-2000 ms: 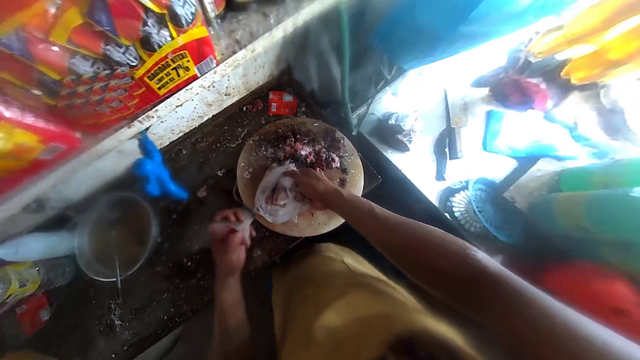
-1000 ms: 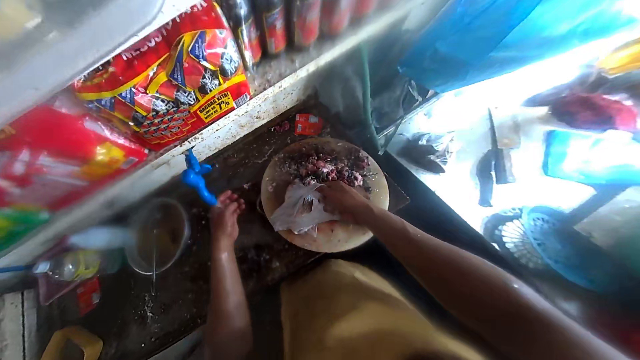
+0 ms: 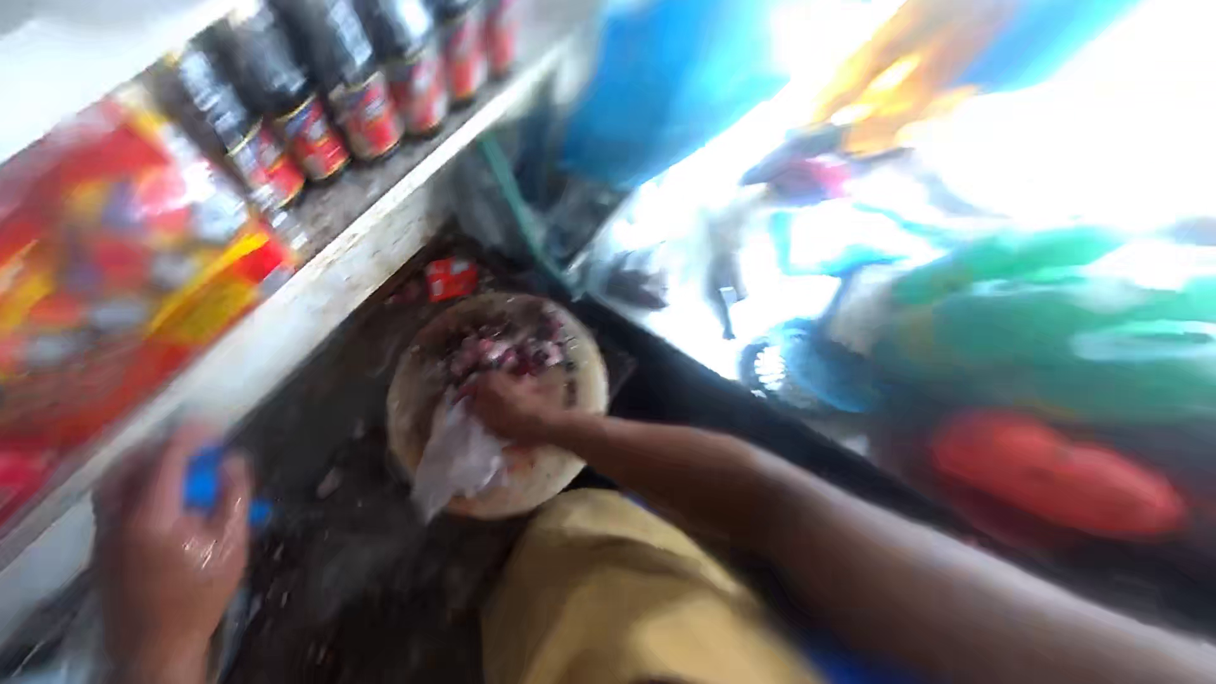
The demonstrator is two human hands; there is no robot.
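My right hand (image 3: 513,404) is on a round chopping board (image 3: 408,399), its fingers at a heap of chopped dark red and pale pieces (image 3: 508,351). A thin whitish plastic bag (image 3: 456,461) lies against that hand, over the board's lower left; its fingers appear closed on the bag's edge, though blur hides the exact hold. At the lower left my left hand (image 3: 195,513) is around a blue object (image 3: 202,480), perhaps cloth or plastic, with part of the blue showing between thumb and fingers. The left hand is blurred.
Dark bottles with red labels (image 3: 366,114) and red-yellow packs (image 3: 114,256) stand on a shelf with a pale edge (image 3: 323,261). A small red packet (image 3: 451,278) lies behind the board. Rightward are a blue plastic basket (image 3: 807,366), a green object (image 3: 1054,323) and a red one (image 3: 1054,475), blurred.
My left hand was near the board two seconds ago, then reached the blue object, and now has its fingers around it. My right hand stays at the bag and chopped pieces. The view has shifted.
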